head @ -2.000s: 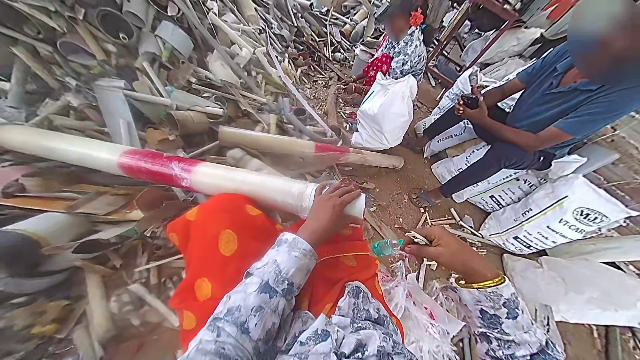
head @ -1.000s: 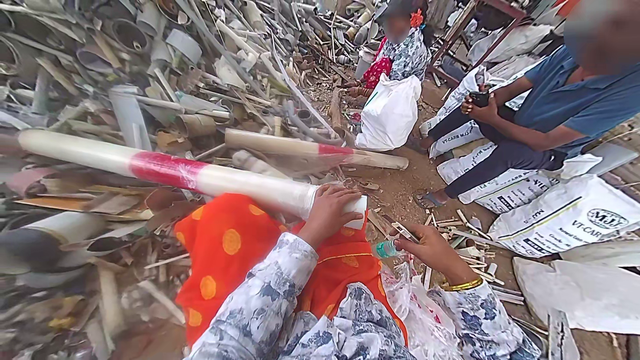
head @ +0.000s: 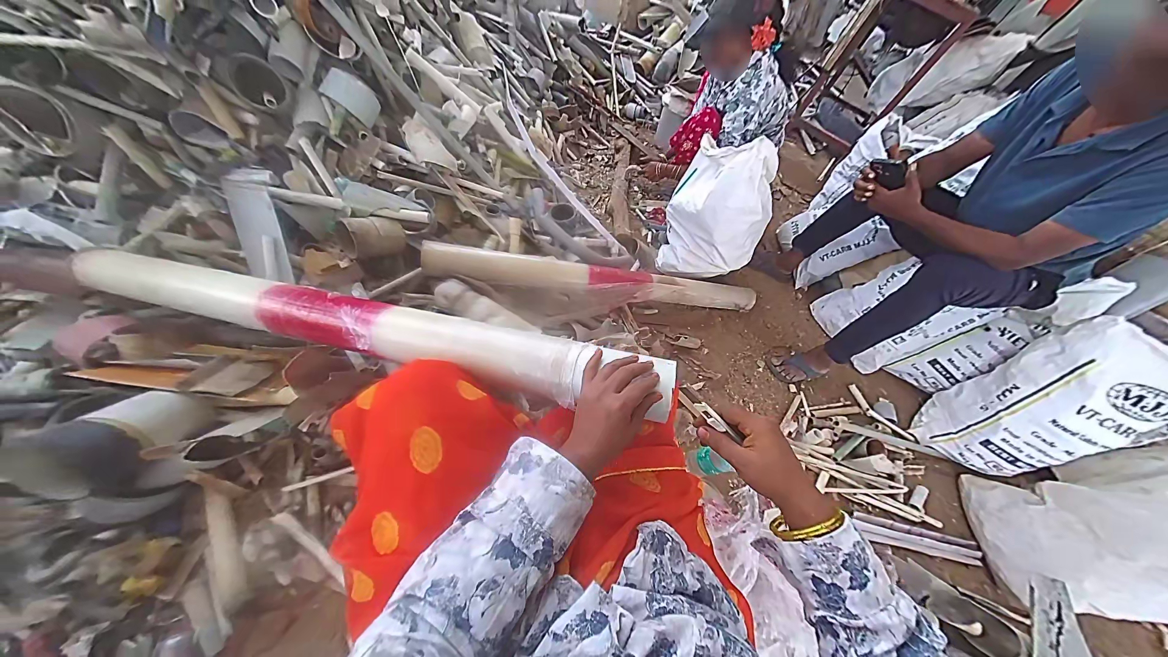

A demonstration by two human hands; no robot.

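Observation:
A long white plastic pipe [head: 456, 343] with a red band lies across the orange dotted cloth [head: 426, 447] on my lap. My left hand [head: 616, 401] rests with its fingers over the pipe's near right end, around a clear film wrapping. Close to the right of that end, my right hand [head: 762, 456] grips a small metal-bladed tool [head: 719, 420], probably a knife; its handle is mostly hidden by my fingers. A green bottle piece [head: 712, 461] shows beneath this hand, above crumpled clear plastic [head: 757, 566].
Scrap pipes [head: 255, 82] are heaped at left and ahead. Another red-banded pipe [head: 529, 266] lies beyond mine. Thin offcuts [head: 867, 456] and printed sacks [head: 1049, 401] lie at right. A person [head: 1031, 192] sits there holding a phone; another sits behind a white sack [head: 721, 205].
My right hand has come slightly closer to the pipe's end with the tool in it. My left hand stays on the pipe.

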